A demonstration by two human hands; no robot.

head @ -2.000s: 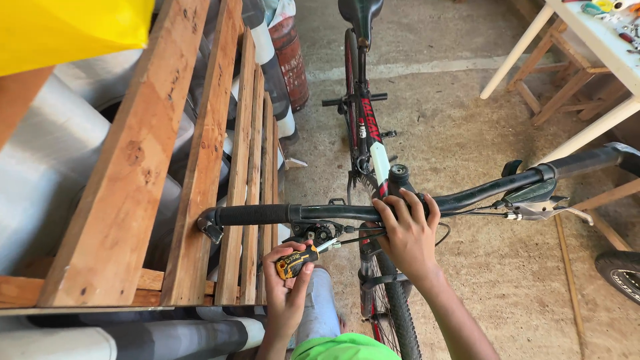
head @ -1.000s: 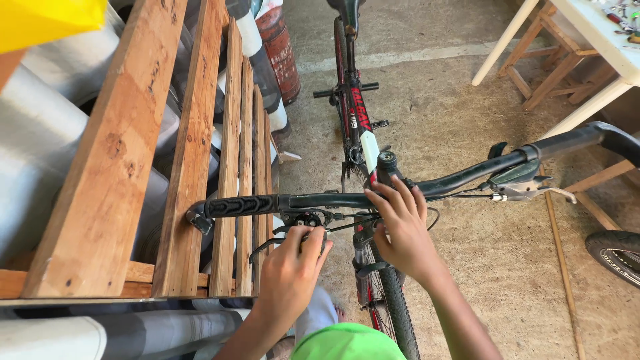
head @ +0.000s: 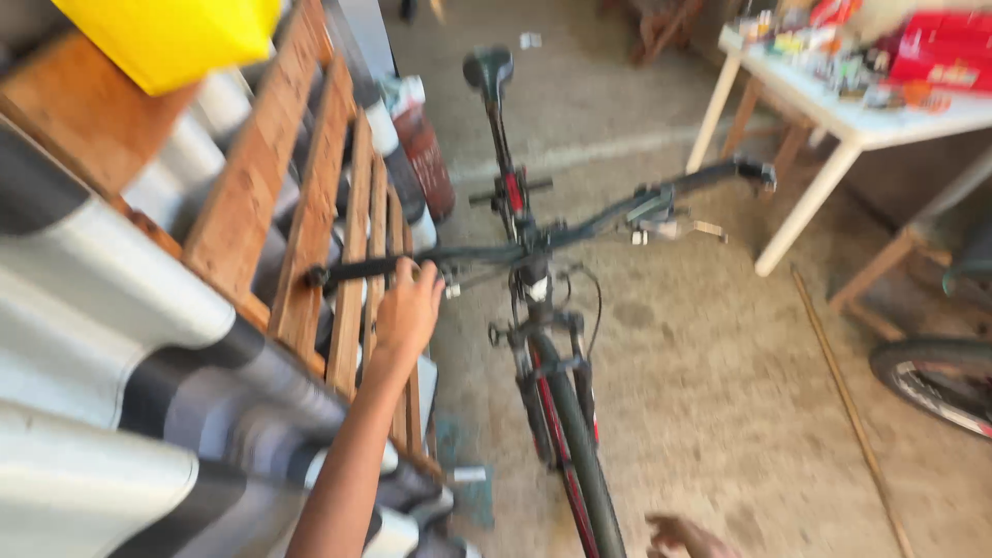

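A bicycle stands upright with its front wheel (head: 577, 434) toward me and its saddle (head: 489, 68) farther off. My left hand (head: 408, 306) is at the handlebar (head: 473, 254), beside the inner end of the grip on the left of the view, its fingers over the bar and lever area; blur hides how firmly they close. My right hand (head: 682, 536) is low at the bottom edge, right of the front tire, away from the bike and partly cut off. A brake lever (head: 682, 229) juts from the other side of the bar. No screwdriver can be made out.
A slatted wooden pallet (head: 306, 209) leans at the left, by a striped curtain (head: 163, 372), touching or close to the bar's end. A white table (head: 876, 124) bearing small items stands upper right. A long stick (head: 845, 395) and another bicycle wheel (head: 938, 380) are at the right.
My right hand has left the handlebar's middle and dropped to the lower right. The yellow-black screwdriver seen earlier in my left hand no longer shows. The view has shifted markedly.
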